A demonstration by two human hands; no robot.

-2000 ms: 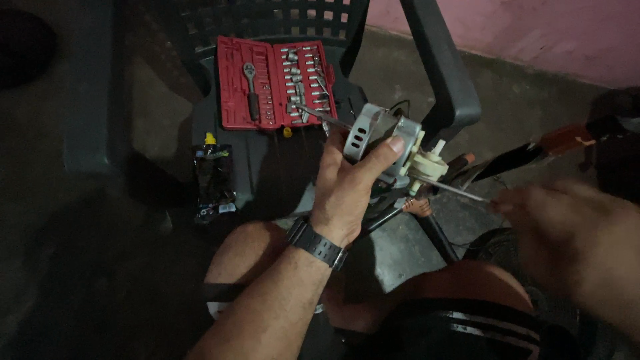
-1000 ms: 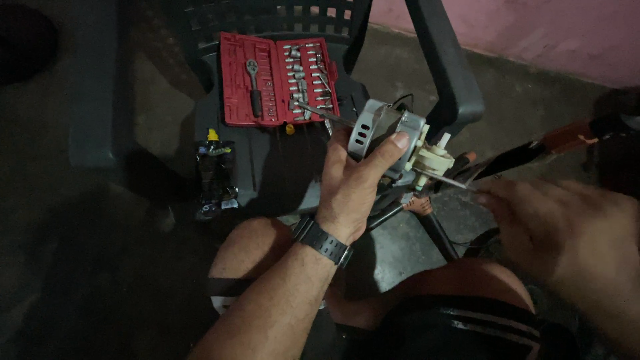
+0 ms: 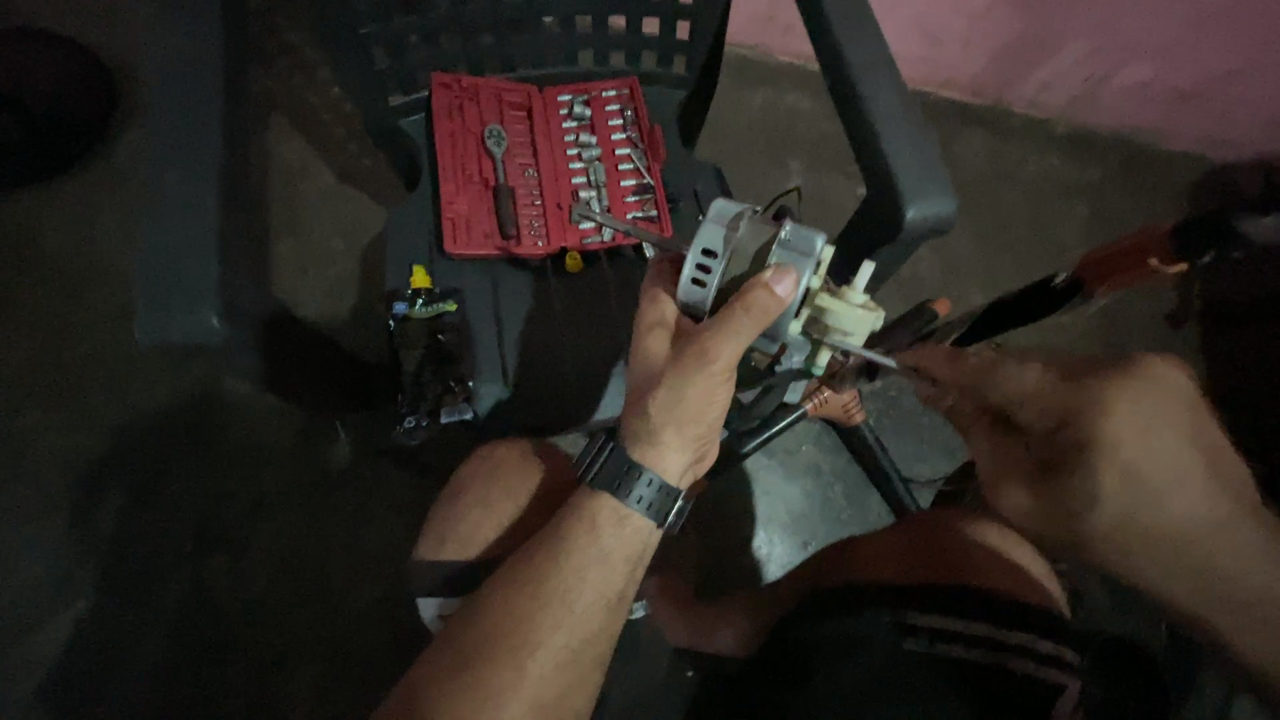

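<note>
My left hand (image 3: 690, 370) grips a small electric motor (image 3: 745, 265) with a slotted grey metal housing, thumb on top. A cream plastic gearbox (image 3: 845, 313) is fixed to the motor's right end. A metal shaft (image 3: 630, 228) sticks out at its left, toward the socket set. My right hand (image 3: 1060, 430), blurred, holds a thin metal tool, perhaps a screwdriver (image 3: 868, 353); its tip is at the lower side of the gearbox, and its handle is hidden in the fingers.
On the dark plastic chair (image 3: 520, 310) lies an open red socket set case (image 3: 547, 165) with a ratchet (image 3: 499, 180) and sockets. A black packet (image 3: 425, 360) with a yellow cap lies at the seat's left. Orange-and-black tubing (image 3: 1060, 290) stands at the right, before a pink wall (image 3: 1050, 70).
</note>
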